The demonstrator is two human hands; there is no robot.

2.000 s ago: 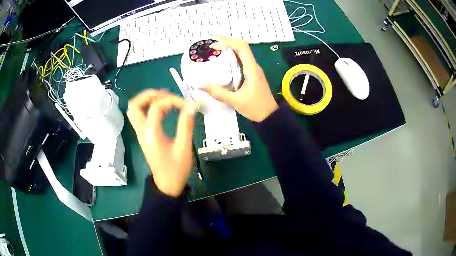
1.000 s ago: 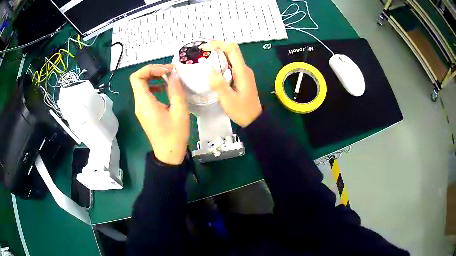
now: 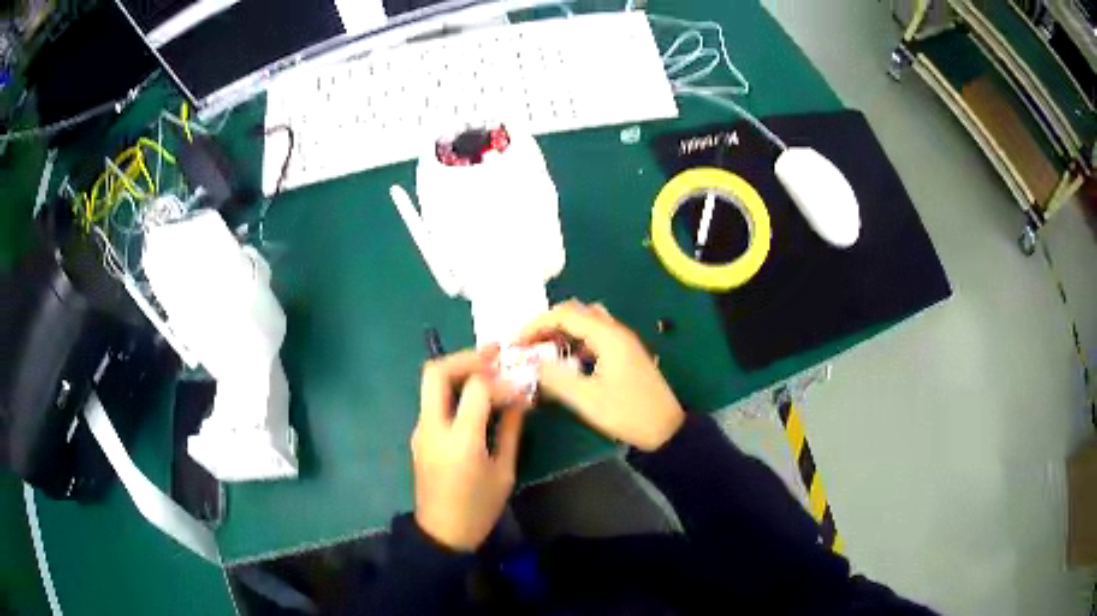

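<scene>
A white dome camera (image 3: 491, 223) lies in front of me, its dark lens face with red-lit dots towards the keyboard. A flat white antenna (image 3: 421, 241) sticks out at its left. My left hand (image 3: 463, 451) and my right hand (image 3: 614, 379) have their fingers closed around the wall-mount bracket (image 3: 520, 366) at the camera's near end. The fingers hide much of the bracket, and blur hides whether a small part is also between them. A dark thin stick (image 3: 434, 344) lies left of the bracket, partly hidden by my left hand.
A second white camera (image 3: 223, 313) lies at the left beside a black printer (image 3: 60, 373) and white strip. Yellow tape (image 3: 662, 229) rings a marker on the mouse pad (image 3: 830, 295), next to a white mouse (image 3: 818, 196). A keyboard (image 3: 469, 84) and monitor (image 3: 241, 54) are behind.
Both hands have left the camera's round head and moved down towards me to its bracket. The head and lens face now show uncovered.
</scene>
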